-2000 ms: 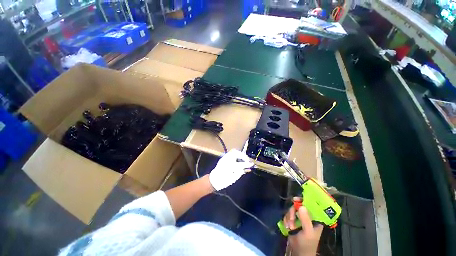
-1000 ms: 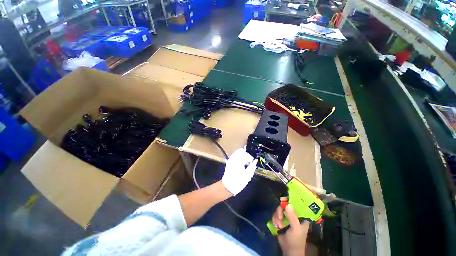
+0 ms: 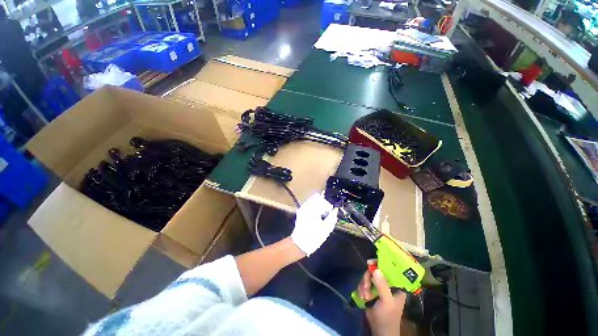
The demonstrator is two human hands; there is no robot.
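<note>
A black power strip housing (image 3: pixel 360 172) with round sockets lies on the tan work board (image 3: pixel 401 209), its open end towards me. A small green circuit board (image 3: pixel 361 208) shows in that end. My left hand (image 3: pixel 313 224), in a white glove, is at the left of the open end, its fingertips closed on a cord wire end. My bare right hand (image 3: pixel 381 303) holds the lime-green soldering gun (image 3: pixel 396 264) by its grip. The gun's metal tip is at the open end, close to my left fingertips. The exact contact is too small to tell.
A dark red parts tray (image 3: pixel 396 142) with black and yellow bits stands behind the housing. Black bundled cords (image 3: pixel 275 128) lie at the left of the board. A large carton (image 3: pixel 190 225) of cords stands at far left. A dark green conveyor (image 3: pixel 524 216) runs along the right.
Since the oldest frame, my left hand has moved slightly right, and the soldering gun has moved left and its tip nearer the left fingertips. Little has changed in the last second.
</note>
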